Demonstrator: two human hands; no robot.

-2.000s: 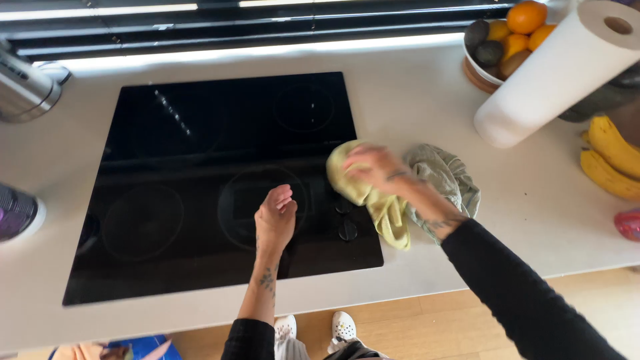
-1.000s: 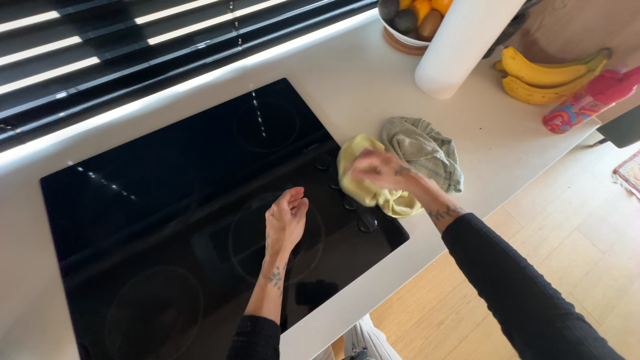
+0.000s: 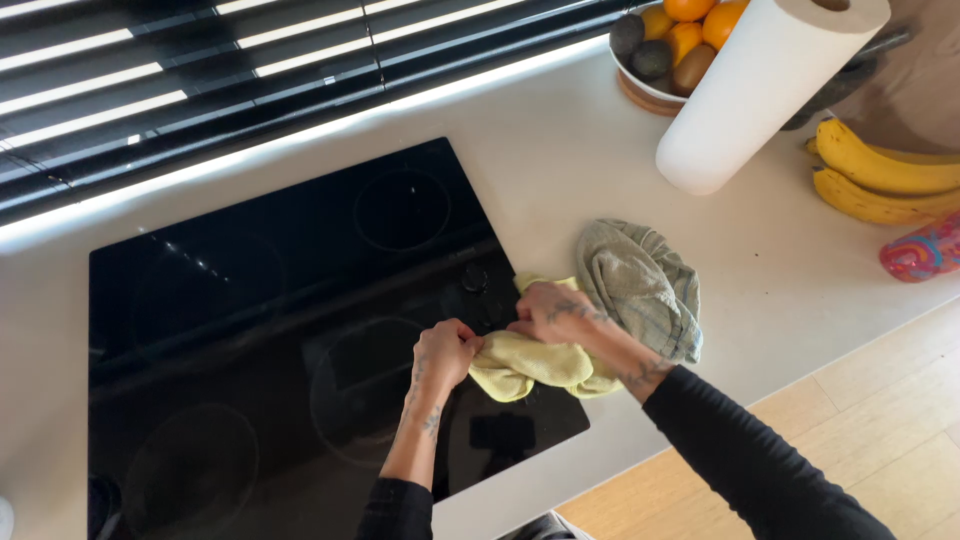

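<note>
A yellow microfiber cloth [image 3: 532, 360] lies bunched over the right edge of a black glass cooktop [image 3: 285, 337], partly on the counter. My left hand [image 3: 446, 349] pinches the cloth's left end between thumb and fingers, above the glass. My right hand [image 3: 555, 311] is closed on the cloth's upper part at the cooktop's edge; its fingertips are partly hidden. A crumpled grey-green cloth [image 3: 637, 285] with stripes lies on the counter just right of my right hand. One control knob [image 3: 474, 278] shows above the yellow cloth; the others are mostly covered or hard to make out.
A paper towel roll [image 3: 765, 90] stands at the back right, beside a bowl [image 3: 619, 67] of oranges, avocados and other fruit. Bananas [image 3: 877, 176] and a pink patterned container [image 3: 919, 251] are farther right on the pale counter [image 3: 765, 322]. Dark blinds [image 3: 225, 82] run along the back.
My left hand, empty above the cooktop before, has taken hold of the yellow cloth. The cloth now reaches farther left over the glass. The view has shifted.
</note>
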